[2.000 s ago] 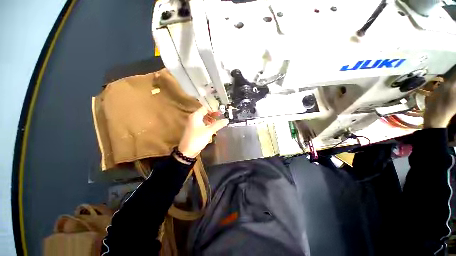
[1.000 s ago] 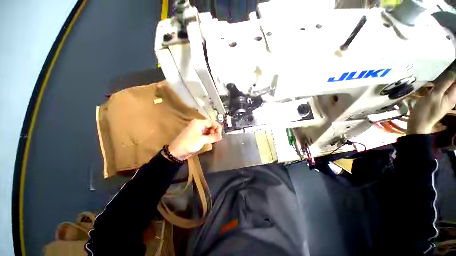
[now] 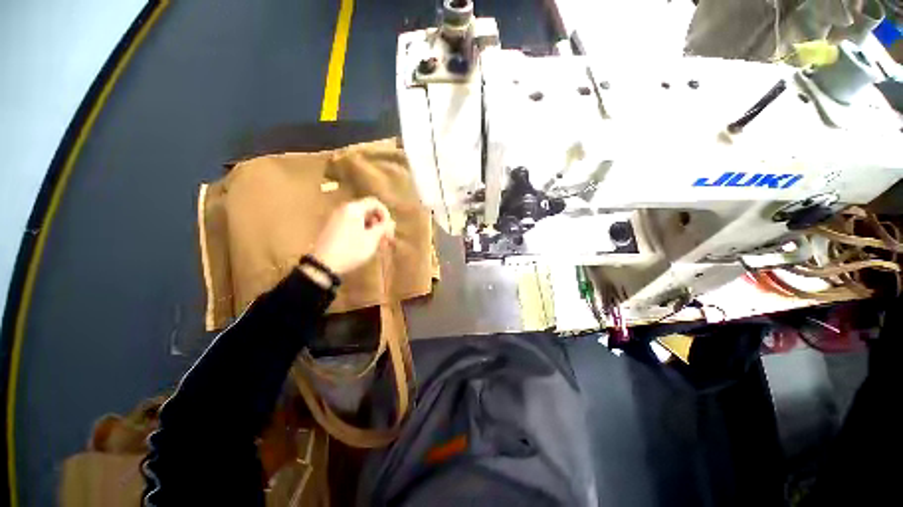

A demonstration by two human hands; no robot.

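Observation:
My left hand [image 3: 349,238] is over the tan bag panel [image 3: 277,223], left of the needle area, with thumb and fingertips together. Whether it pinches a fine thread or the strap is too small to tell. The panel lies flat, a small pale label near its top edge. A tan strap [image 3: 398,361] runs from near my fingertips down over the table's front edge and loops over my lap. The white JUKI sewing machine [image 3: 634,149] stands to the right, its presser foot area [image 3: 482,238] free of my hands. My right hand is out of view; only a dark sleeve shows at the right edge.
A shiny metal plate [image 3: 475,297] lies below the needle. Thin green and red items [image 3: 616,319] are right of it. Tan bags [image 3: 104,470] are heaped at lower left, and tan straps [image 3: 852,259] lie at the machine's right end. A yellow line [image 3: 338,64] marks the floor.
My left hand has moved left, away from the needle, over the bag panel. My right hand has left the machine's right end and gone out of view. The camera view has shifted.

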